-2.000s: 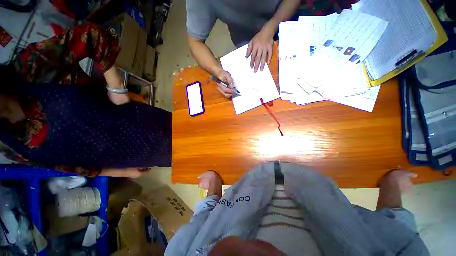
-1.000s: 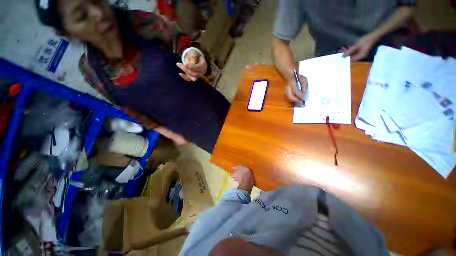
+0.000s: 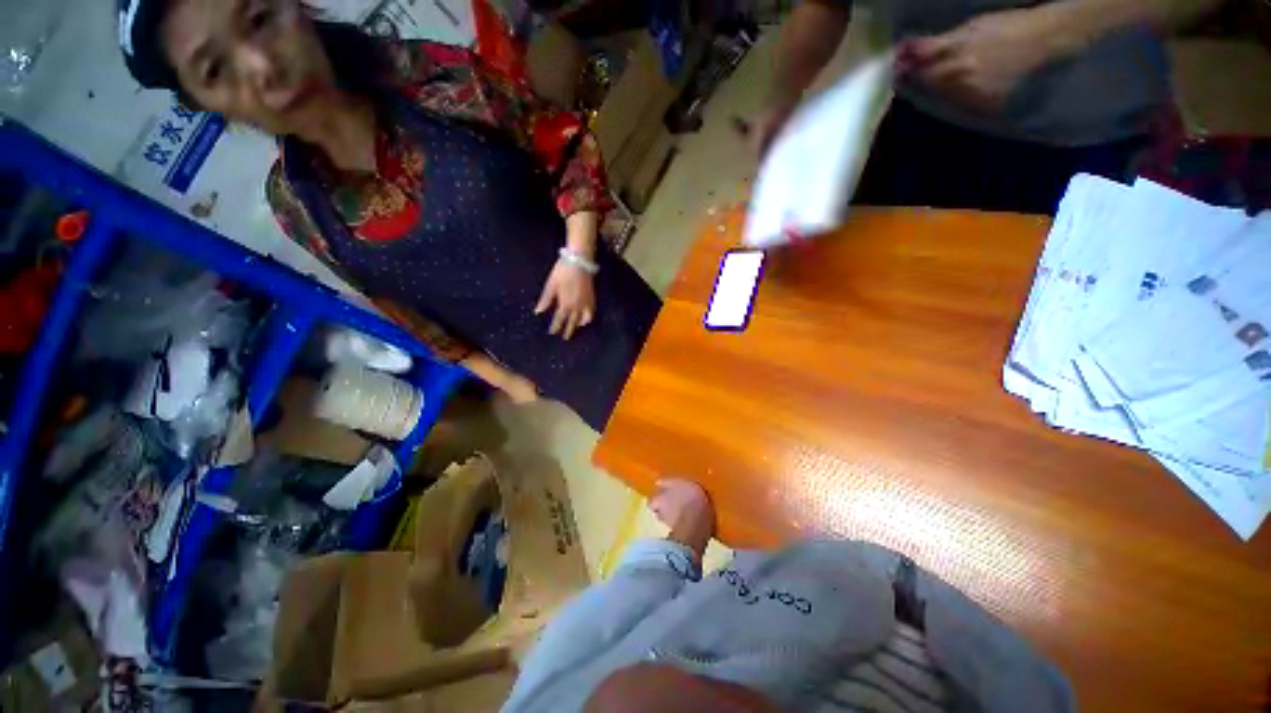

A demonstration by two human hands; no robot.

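My left hand rests at the near left corner of the glossy orange-brown table; it seems to hold nothing, but its fingers are too small and blurred to read. My right hand is out of the picture. A seated person in grey holds up a white writing sheet, blurred and tilted, above the table's far left edge. A smartphone with a lit white screen lies on the table just below the sheet. A fanned pile of printed sheets lies at the right.
A person in a dark apron over red patterned sleeves stands left of the table, one hand lowered. Blue shelving with a white spool and bagged items stands at the left. An open cardboard box is beside my left arm.
The seated person has lifted the writing sheet off the table and moved it left. The aproned person's hand has dropped. My view has turned left, and my right hand has left the picture.
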